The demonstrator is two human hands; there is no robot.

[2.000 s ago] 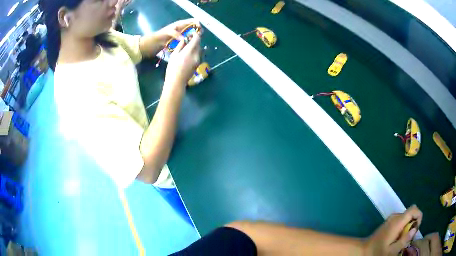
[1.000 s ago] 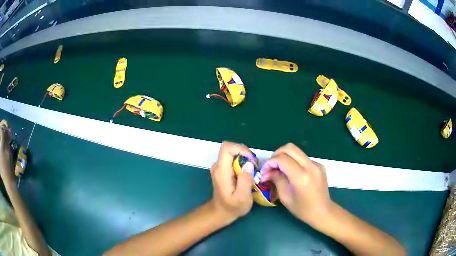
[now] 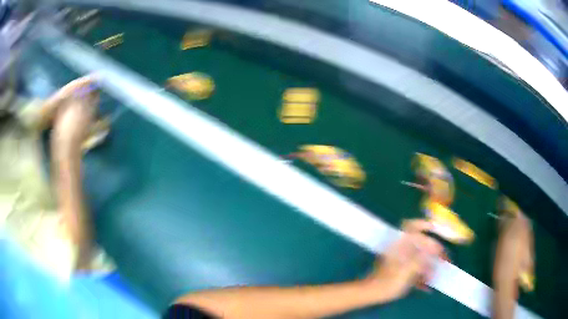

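Note:
The picture is blurred. My left hand [image 3: 411,255] is over the pale conveyor rail [image 3: 336,215], its fingers by a yellow car body shell [image 3: 451,225] on the belt; whether they touch or hold it cannot be told. My right hand [image 3: 514,249] is over the green belt at the lower right, with yellow showing at its fingertips and beside its edge. Its grip is too blurred to tell. Another shell [image 3: 433,174] lies just beyond the first, with a flat yellow base plate [image 3: 474,173] to its right.
More shells [image 3: 333,165] and flat yellow plates [image 3: 299,104] lie spread along the dark green belt [image 3: 249,81]. At the left, a person's arm [image 3: 73,162] reaches over the green tabletop [image 3: 187,212], a yellow piece [image 3: 95,134] beside the hand.
The view has swung left. My hands, earlier together on a shell over the rail, are now apart, the right one over the belt. A shell now lies on the belt by my left fingers.

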